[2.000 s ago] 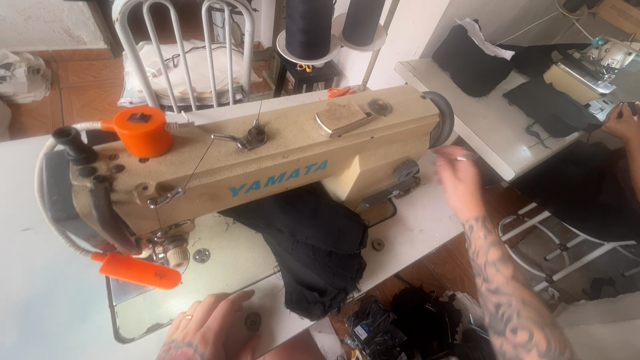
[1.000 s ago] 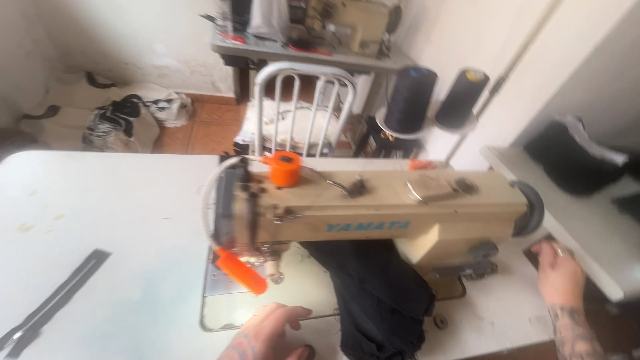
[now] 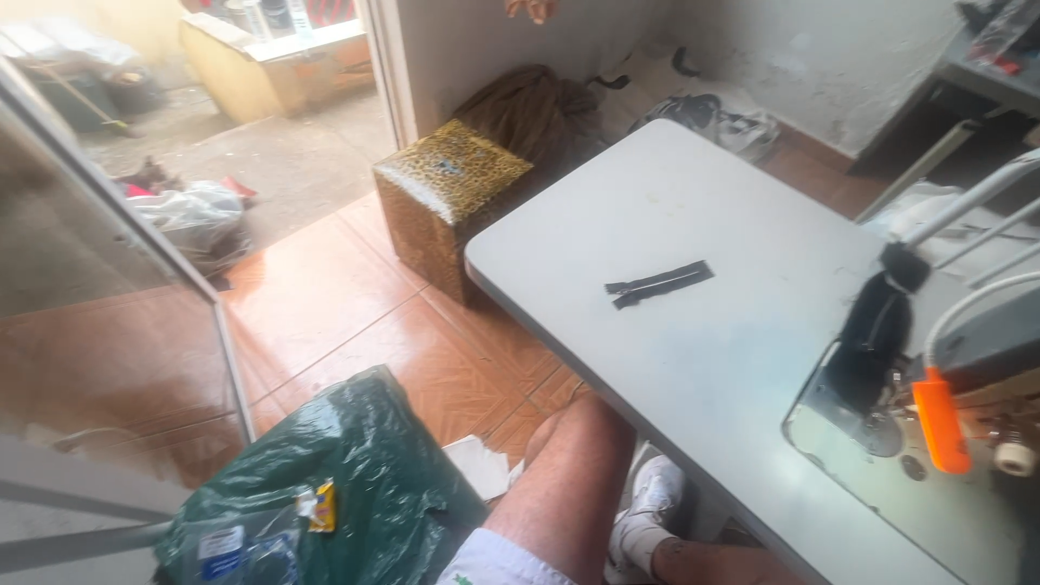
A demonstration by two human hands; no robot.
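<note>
Neither of my hands shows in the head view. A short black zipper (image 3: pixel 660 284) lies on the white sewing table (image 3: pixel 691 195). Toward the right edge, black fabric (image 3: pixel 873 341) lies across the metal bed plate (image 3: pixel 845 463) of the sewing machine, partly beyond its front end. Beside the fabric is the machine's orange attachment (image 3: pixel 941 422) on a pale cable. Most of the machine is cut off by the frame's edge.
Left of the table, a leopard-patterned box (image 3: pixel 451 175) stands on the tiled floor. A green plastic bag (image 3: pixel 341 479) with small packets on it lies beside my leg. A glass door (image 3: pixel 106 268) stands at the left; a white chair (image 3: pixel 983 195) is behind the table.
The view has swung far to the left. Both hands, seen by the machine in the earlier frames, are out of view.
</note>
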